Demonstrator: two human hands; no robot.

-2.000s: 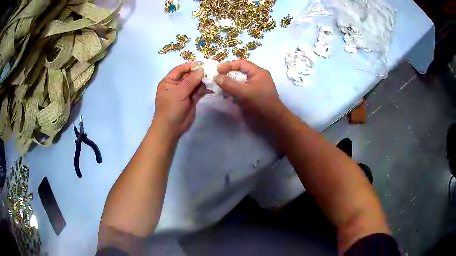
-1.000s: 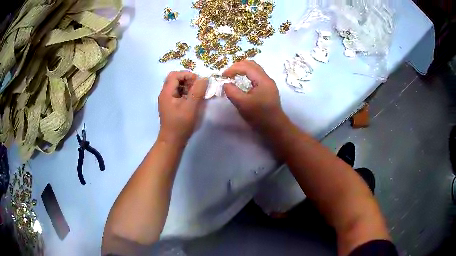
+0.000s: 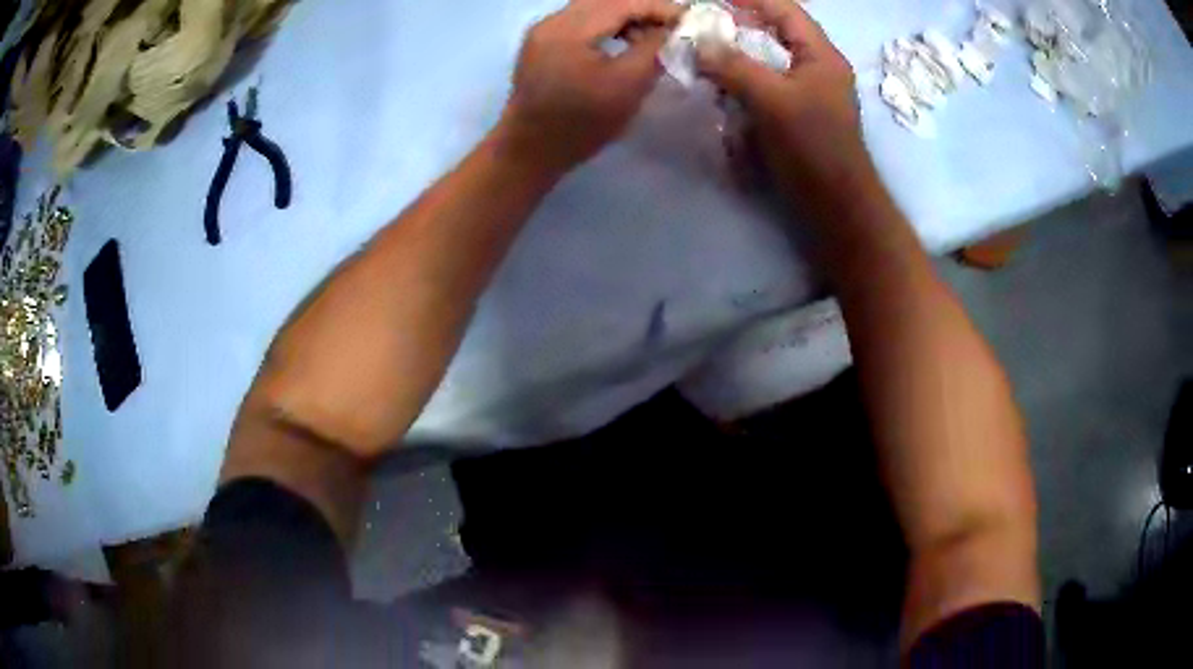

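My left hand [image 3: 589,76] and my right hand [image 3: 795,85] are close together at the top edge of the view, over the pale blue-white cloth. Between them they hold crumpled white wrapping [image 3: 700,37], with the fingertips of both hands on it. Whether a metal piece is inside cannot be seen. The fingers are partly cut off by the top edge. More white wrapped pieces [image 3: 920,81] lie on the cloth to the right of my right hand.
Black-handled pliers [image 3: 246,163] lie open at left, with a black smartphone [image 3: 111,324] below them. A heap of metal pieces [image 3: 29,346] is at far left. Beige woven strips [image 3: 131,65] are upper left. A clear plastic bag [image 3: 1099,65] is upper right, near the table edge.
The view has tilted down and shifted, so the gold heap is out of the picture and both hands sit higher in it. The hands still hold white wrapping.
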